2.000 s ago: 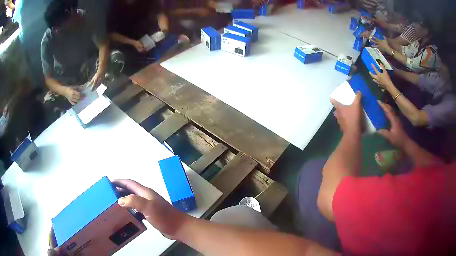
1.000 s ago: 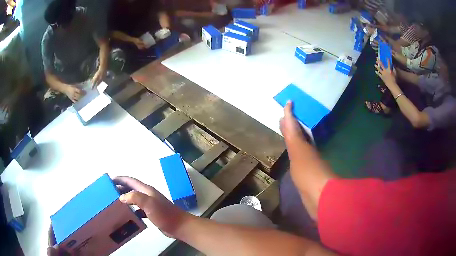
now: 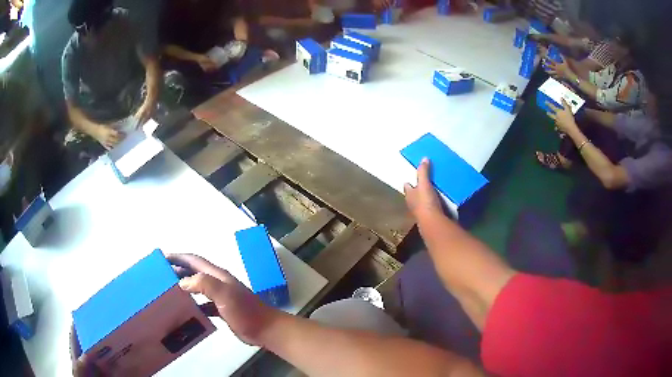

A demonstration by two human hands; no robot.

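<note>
A closed blue-and-white retail box (image 3: 147,313) is held tilted at the lower left, its blue side up and its printed front panel with a dark picture facing me. My right hand (image 3: 225,294) grips its right end, the thumb near the upper corner. My left hand (image 3: 81,357) is at its left end, mostly hidden behind the box and cut off by the shade; only some fingers show. A second closed box (image 3: 261,265) stands on the white board just beyond my right hand, blue side showing.
The white board (image 3: 191,221) also bears an open box (image 3: 135,154) handled by a seated person. Wooden slats (image 3: 306,224) lie right of it. A red-sleeved arm (image 3: 457,243) reaches to a blue box (image 3: 446,169) at the far board's edge. Other people hold boxes.
The red-sleeved person's box has moved left to the far board's edge, and one of their hands no longer shows. A neighbour's box at right has turned. My box has barely moved.
</note>
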